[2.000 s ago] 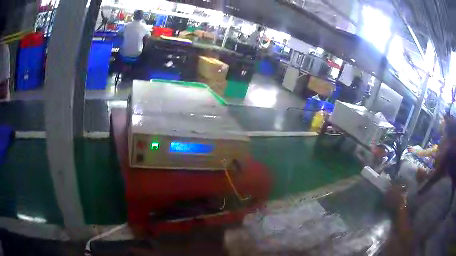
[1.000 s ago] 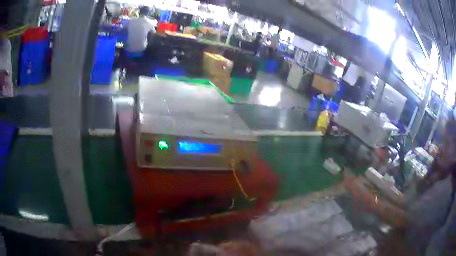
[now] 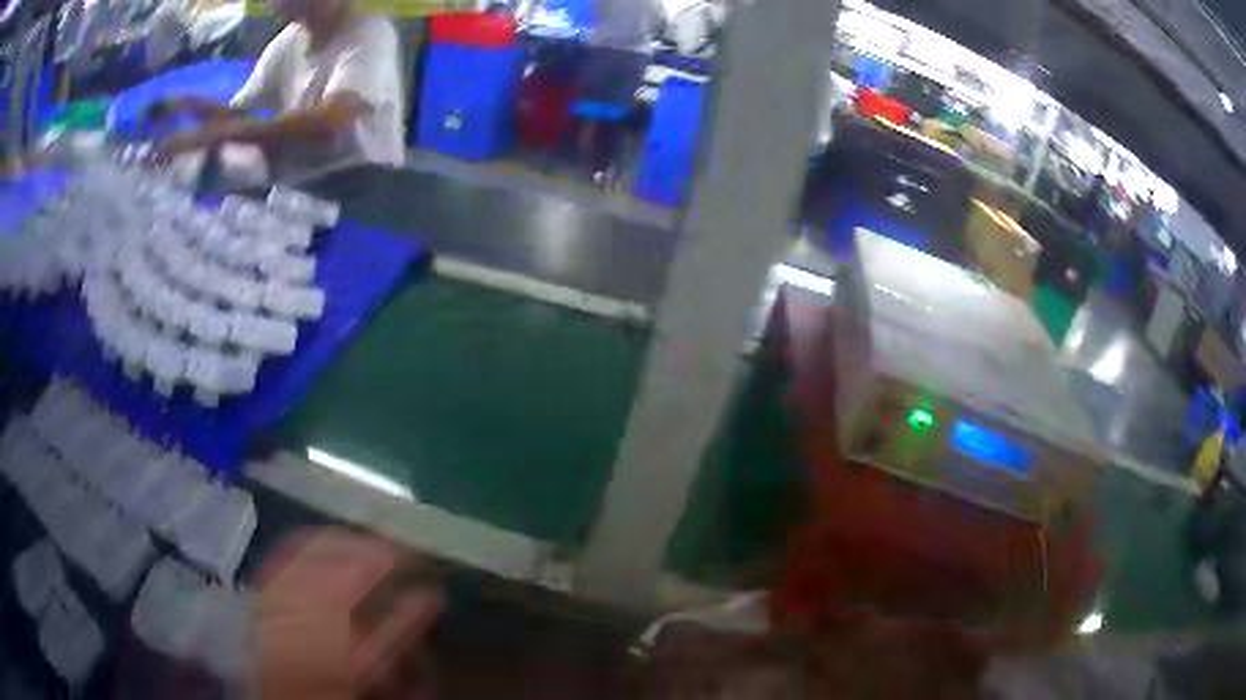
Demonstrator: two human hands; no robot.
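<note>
Many white plastic units (image 3: 226,308) lie in staggered rows on a blue sheet (image 3: 349,294) at the left. More white units (image 3: 178,506) lie in rows on the dark bench, nearer to me. My left hand (image 3: 342,615) is at the bottom left, just right of these nearer rows. It is blurred, and I cannot tell whether it holds a unit. A blurred brownish shape at the bottom edge, below the tester, may be my right hand; its fingers cannot be made out. The cream-grey tester (image 3: 957,369) shows a green lamp and blue display, on a red stand (image 3: 888,547).
A grey metal post (image 3: 711,274) stands between sheet and tester. A green conveyor (image 3: 478,397) with pale rails runs behind the bench. A white cable (image 3: 697,615) lies by the post's foot. A person (image 3: 328,96) reaches over units across the conveyor. Blue bins (image 3: 465,96) stand behind.
The view has swung left, so the tester and post now lie further right. The sheet and rows of units have come into view, with my left hand beside them.
</note>
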